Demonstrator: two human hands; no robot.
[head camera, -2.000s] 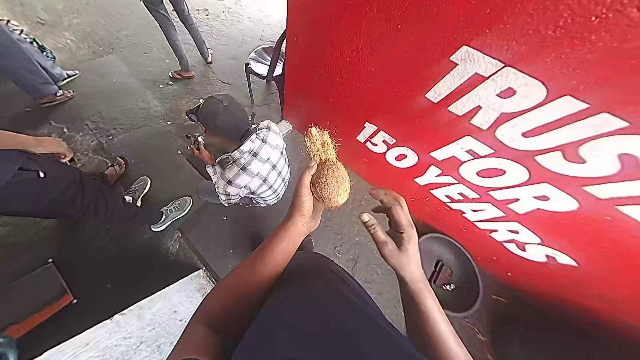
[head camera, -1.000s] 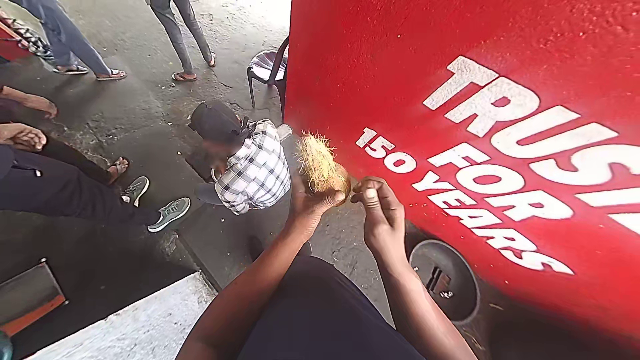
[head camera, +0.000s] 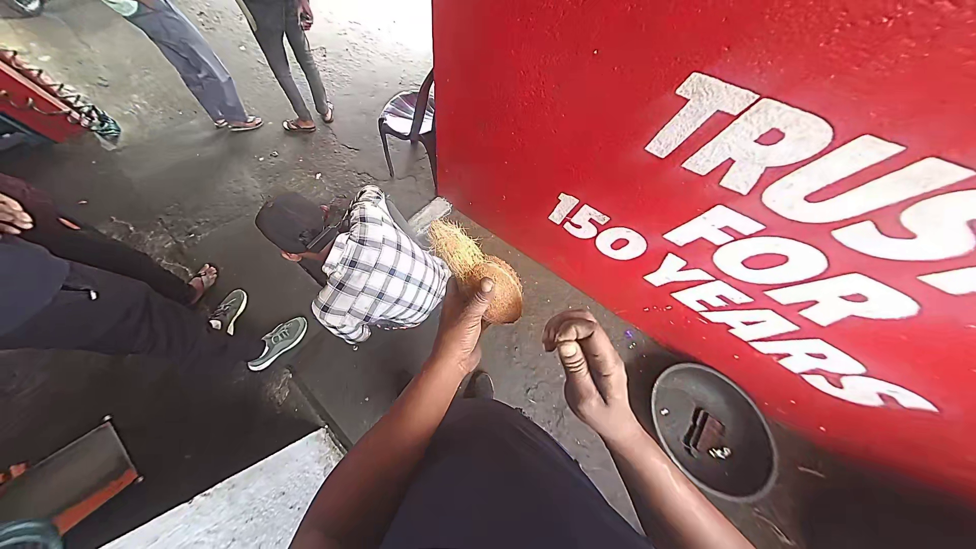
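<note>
A brown coconut (head camera: 503, 293) with a long tuft of yellowish husk fibre (head camera: 455, 248) is gripped in my left hand (head camera: 463, 320), its thumb lying across the shell. The tuft points up and left, away from me. To the right, apart from the coconut, is my right hand (head camera: 591, 370), its fingers curled and the thumb tip against them. Whether a thin fibre is between those fingertips cannot be told.
A person in a checked shirt (head camera: 381, 274) crouches just beyond my left hand. A red painted wall (head camera: 549, 114) with white lettering rises at right, a dark round basin (head camera: 713, 480) below it. Other people's legs, a chair (head camera: 404, 114) and a pale ledge (head camera: 244, 496) are around.
My right hand was at the coconut one second ago and is now apart from it, to the right. The left hand has kept its hold; the coconut has turned and shows more bare shell.
</note>
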